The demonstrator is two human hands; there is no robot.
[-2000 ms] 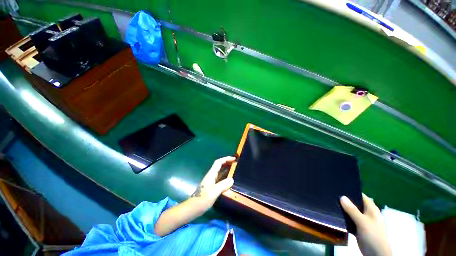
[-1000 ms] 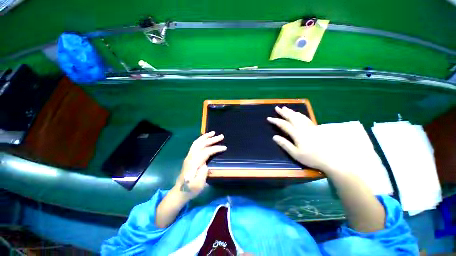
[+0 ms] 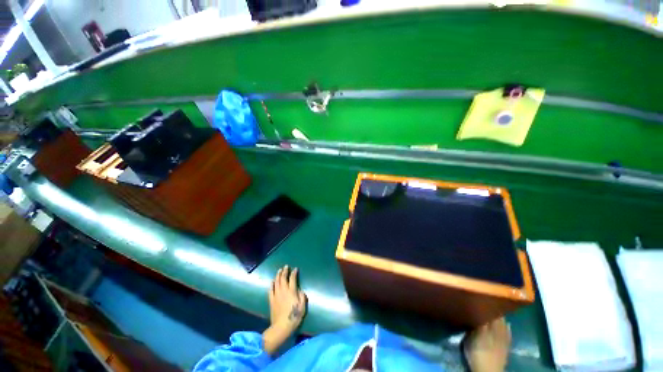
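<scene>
A wooden cabinet (image 3: 429, 294) with red-brown sides and an orange rim stands on the green bench in front of me. A black glossy panel (image 3: 436, 229) lies inside its rim and reflects lamps. My left hand (image 3: 288, 298) rests on the bench edge left of the cabinet, fingers apart and empty. My right hand (image 3: 488, 347) is low at the cabinet's near right corner, partly cut off by the bottom edge; its fingertips are hard to make out, and I cannot tell whether they touch the cabinet.
A small dark panel (image 3: 267, 231) lies left of the cabinet. Farther left stands another cabinet (image 3: 207, 185) with black inserts (image 3: 163, 145) on top. White sheets (image 3: 581, 305) lie to the right. A blue bag (image 3: 236, 120) and a yellow tag (image 3: 501, 116) hang on the rail.
The black panel, held tilted over the rim two seconds ago and pressed down one second ago, lies within the rim. Both hands have left it and moved down. The view has turned left.
</scene>
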